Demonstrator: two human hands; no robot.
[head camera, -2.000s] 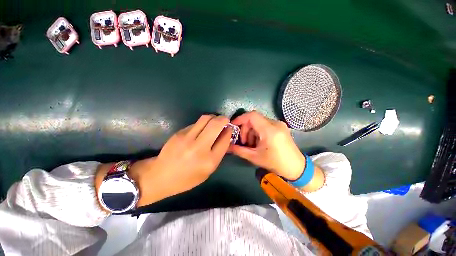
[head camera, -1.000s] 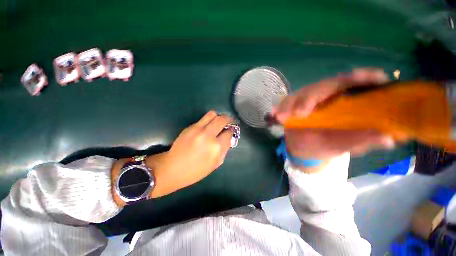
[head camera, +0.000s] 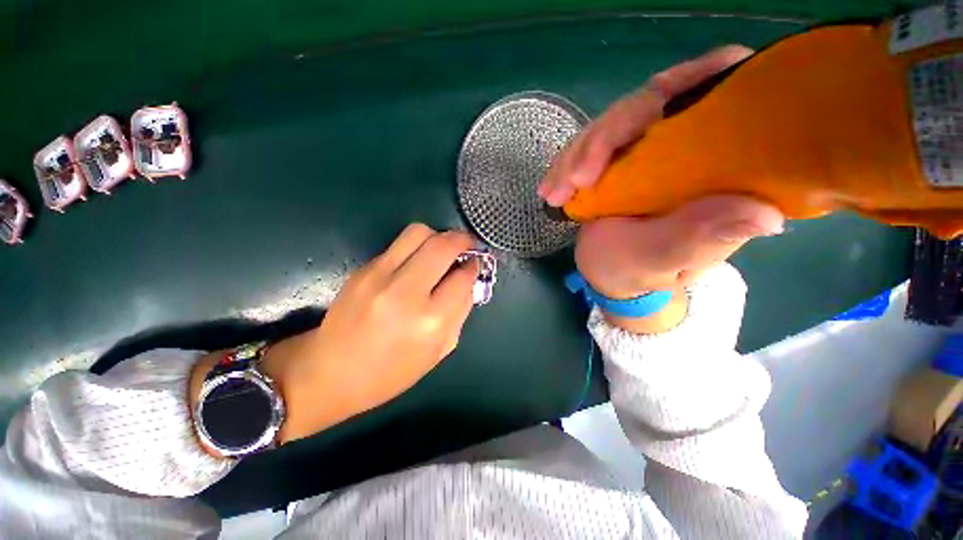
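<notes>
My left hand (head camera: 396, 306) holds a small housing (head camera: 484, 277) with a pale rim at its fingertips, just below and left of the screw plate. My right hand (head camera: 665, 200) is closed around the orange electric screwdriver (head camera: 803, 127). The tool's dark nose (head camera: 555, 211) is over the right part of the round, dotted screw plate (head camera: 517, 174). The fingers partly hide the nose, and the bit's tip cannot be made out. The hand and tool cover the plate's right edge.
Several pink-white housings (head camera: 161, 141) stand in a row on the green mat at the upper left; the leftmost is cut off by the picture's edge. A black rack (head camera: 936, 276) is at the right edge. Blue items (head camera: 892, 487) and a brown box (head camera: 925, 405) lie at the lower right.
My right hand has left the housing, taken hold of the orange screwdriver and brought it over the screw plate. My left hand still holds the housing. The view has shifted to the right.
</notes>
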